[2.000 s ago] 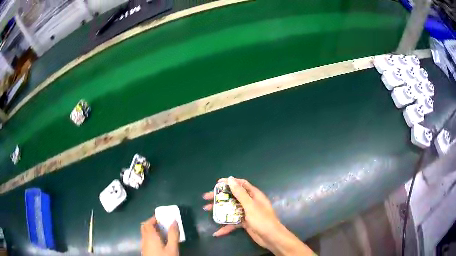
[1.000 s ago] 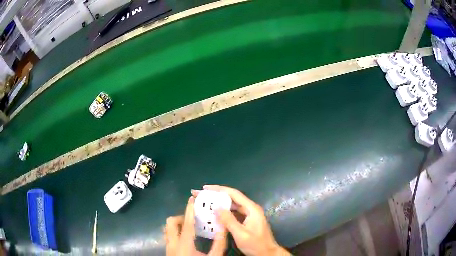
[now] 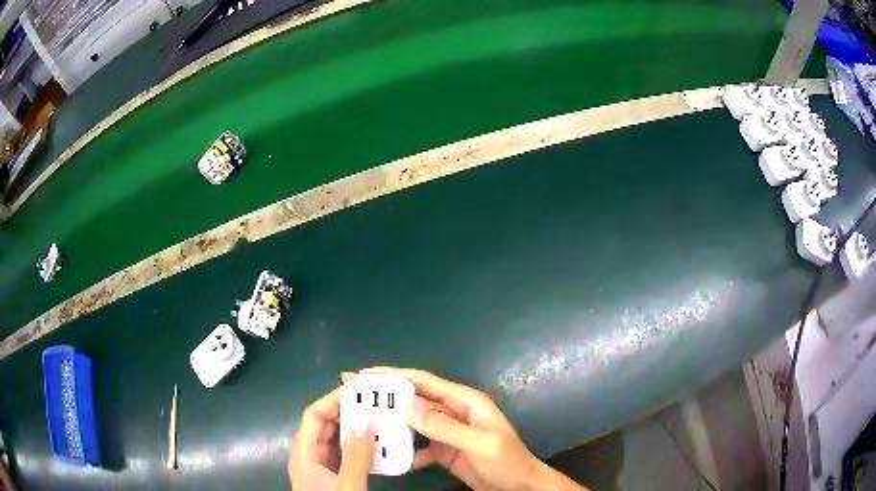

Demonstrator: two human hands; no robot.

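Note:
A white plug adapter [image 3: 388, 416] is held between both hands low in the middle of the head view, its slotted face up towards me. My left hand [image 3: 331, 443] grips its left side, thumb on the face. My right hand [image 3: 468, 428] grips its right side, thumb near the right edge and fingers behind it. The cover lies over the unit; no inner parts show. The back of the adapter is hidden.
An open adapter unit [image 3: 264, 305] and a white adapter [image 3: 218, 356] lie at left middle, near a thin stick [image 3: 173, 427] and blue tray [image 3: 71, 406]. Another open unit [image 3: 222, 158] is on the green conveyor belt [image 3: 403, 105]. Finished adapters [image 3: 780, 163] stand in rows at right.
The separate white cover and open unit are now together in both hands. The adapter has turned and shifted slightly left since a second ago. The open unit on the belt has moved right.

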